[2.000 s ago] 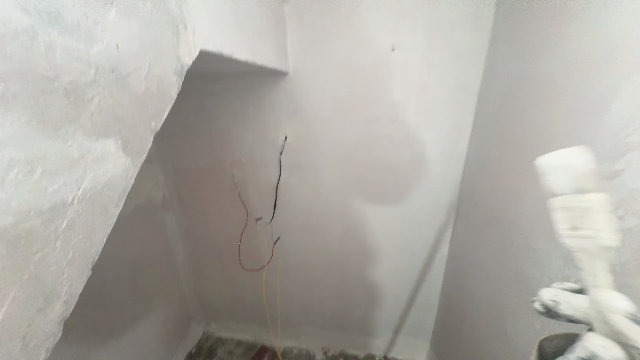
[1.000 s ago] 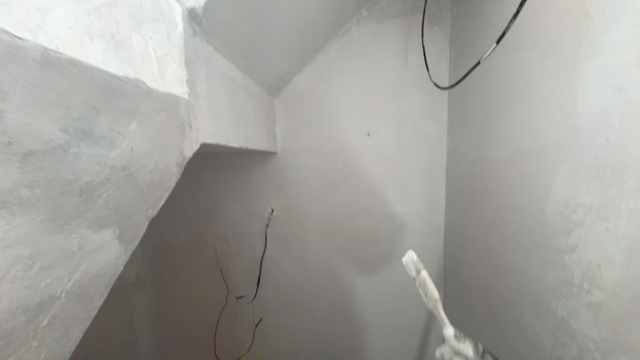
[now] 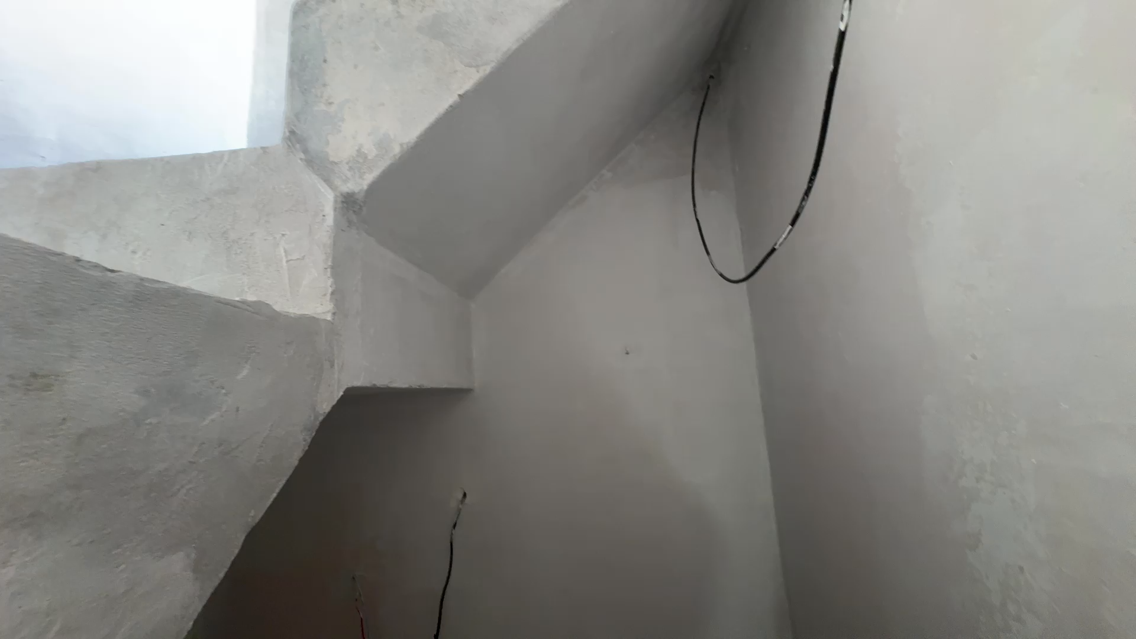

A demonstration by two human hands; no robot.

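Note:
Neither of my hands shows in the head view now, and no brush is in sight. Ahead, the far plastered wall (image 3: 612, 426) has uneven darker patches and a small dark spot. A black cable (image 3: 812, 182) hangs in a loop at the upper right, with pale smears on it. Lower down, a short black wire (image 3: 451, 555) comes out of the far wall. To its left, part of a thin red wire (image 3: 359, 612) shows at the bottom edge.
The sloped underside of a plastered staircase (image 3: 506, 151) runs overhead, joined to a boxed ledge (image 3: 408, 342). A rough slanting plaster surface (image 3: 151, 426) fills the left side. The right wall (image 3: 958, 355) stands close, with patchy paler areas.
My hand with the white-coated brush, at the lower right earlier, has gone out of view. The view has tilted up, bringing more of the staircase underside and hanging cable into sight.

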